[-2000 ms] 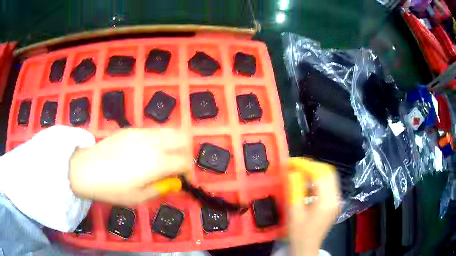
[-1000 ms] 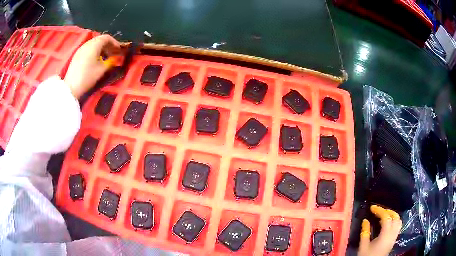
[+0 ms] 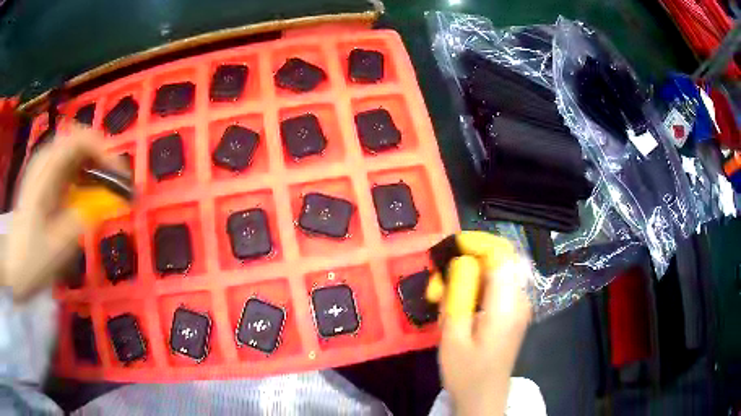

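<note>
The red-orange compartment tray (image 3: 280, 183) holds rows of black watch bodies, such as one (image 3: 335, 310) in the front row. My left hand (image 3: 65, 203), blurred and with yellow finger cots, is over the tray's left side. It seems to grip a watch body (image 3: 110, 180) seen edge-on with a shiny rim; the fingers hide part of it. My right hand (image 3: 479, 305) is at the tray's front right corner. Its yellow-cotted fingers pinch a short black piece (image 3: 444, 253), apparently a watch strap end, beside the corner watch body (image 3: 418, 296).
Clear plastic bags (image 3: 597, 187) around a black strap bundle (image 3: 528, 154) lie right of the tray. A board with a light brown edge (image 3: 203, 50) is behind the tray. Blue, red and white clutter (image 3: 686, 118) is at the far right. A red strip (image 3: 627, 317) lies front right.
Since one second ago the view has swung right. My left hand has come down from the tray's back left corner. My right hand has moved from beside the bags to the tray corner and now pinches the black piece.
</note>
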